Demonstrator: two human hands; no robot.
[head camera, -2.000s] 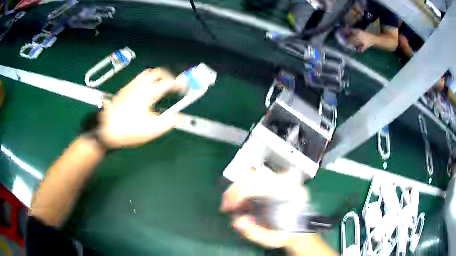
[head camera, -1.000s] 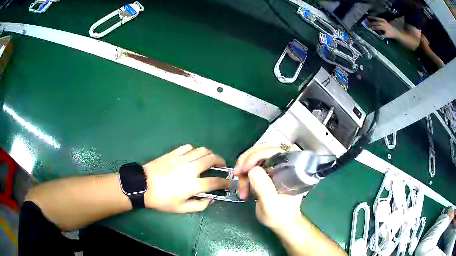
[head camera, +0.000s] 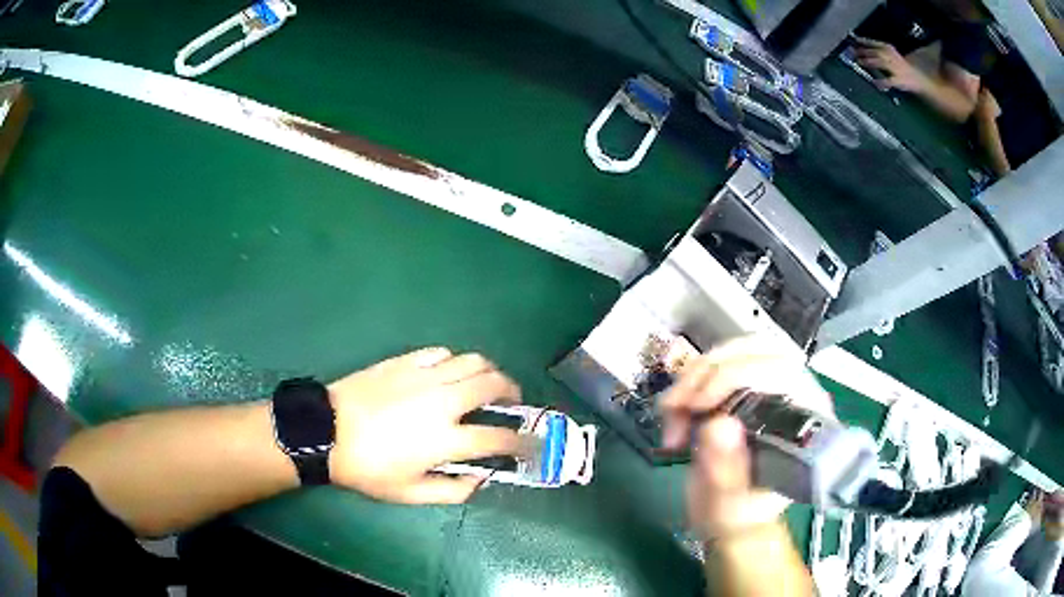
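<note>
My left hand (head camera: 426, 426), with a black watch on its wrist, lies over a white loop-frame assembly (head camera: 574, 451) on the green worktop and holds it down. The assembly's head with its blue insert (head camera: 553, 448) shows to the right of my fingers. My right hand (head camera: 729, 437) holds the electric screwdriver (head camera: 805, 449), a blurred silver-grey cylinder with a black cable. It is over the front of the screw feeder (head camera: 691, 306). The screwdriver's tip cannot be made out against the feeder's pick-up area.
A white metal rail (head camera: 467, 208) crosses behind the worktop. Beyond it, single units (head camera: 630, 126) and a cluster (head camera: 758, 105) lie on the green belt. A slanting grey post (head camera: 933, 274) stands at right. White loop frames (head camera: 904, 513) are piled at lower right. A person's hand (head camera: 893, 64) shows across the line.
My right hand and the screwdriver have moved right from the assembly's head to the feeder. My left hand has stayed almost in place. Units on the belt have shifted left in view.
</note>
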